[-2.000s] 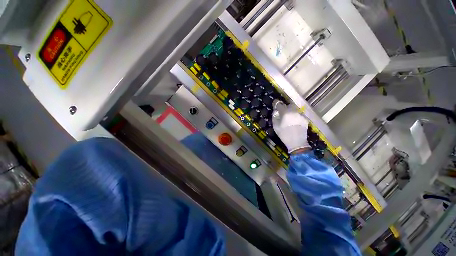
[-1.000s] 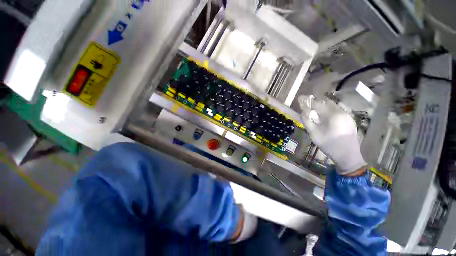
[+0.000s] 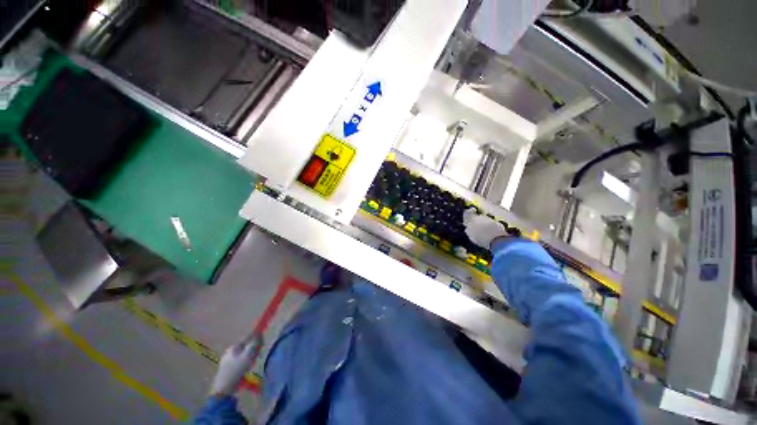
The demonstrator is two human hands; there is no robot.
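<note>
A long green circuit board packed with black round parts (image 3: 419, 198) lies between the conveyor rails of the white machine, with small yellow parts along its near edge. My right hand (image 3: 483, 227), in a white glove, rests on the black parts towards the board's right end. Its fingertips point down and are partly hidden, so I cannot tell whether they hold anything. My left hand (image 3: 236, 365), also gloved, hangs over the floor at the lower left, away from the board. It is small and blurred, and I see nothing in it.
The white machine cover (image 3: 378, 108) with blue arrows and a yellow-red warning label (image 3: 326, 166) partly hides the board's left end. A green-matted bench (image 3: 166, 195) with a dark flat object (image 3: 79, 133) stands at left. Red and yellow lines mark the floor.
My right hand moved off the board to the right, then came back onto it. My left hand, earlier low by the machine front, is now out at the lower left. The view has swung left.
</note>
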